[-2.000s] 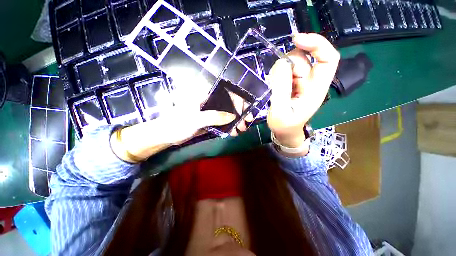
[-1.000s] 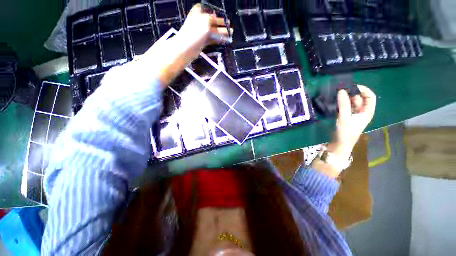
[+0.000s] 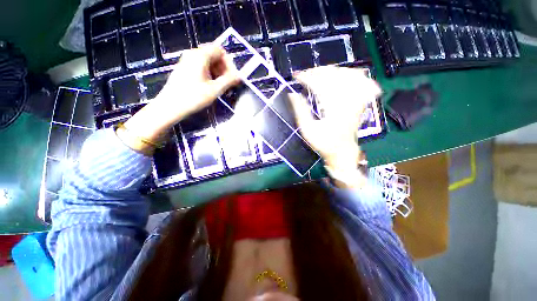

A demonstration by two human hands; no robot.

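Note:
The adhesive sheet (image 3: 277,120), dark rectangles divided by white lines, lies aslant on the black parts tray (image 3: 206,176). Its upper end shows empty white grid. My left hand (image 3: 197,79) is at the sheet's upper left edge, with thumb and fingertips close together; whether it grips anything cannot be told. My right hand (image 3: 332,106) lies over the sheet's right edge and the tray, its thumb on or just above the sheet. Its fingers are overexposed and partly hidden, so what they hold cannot be told. Filled pockets with glinting rims surround both hands.
Another filled tray (image 3: 447,38) stands at upper right. A crumpled dark cloth (image 3: 410,104) lies on the green surface (image 3: 465,109). A spare sheet (image 3: 62,141) and dark fan (image 3: 10,88) are at left. White liner scraps (image 3: 393,188) hang at the table edge by a cardboard box (image 3: 427,206).
My left hand has come down from the upper tray to the sheet's upper left edge. My right hand has left the dark cloth and moved left over the sheet and tray.

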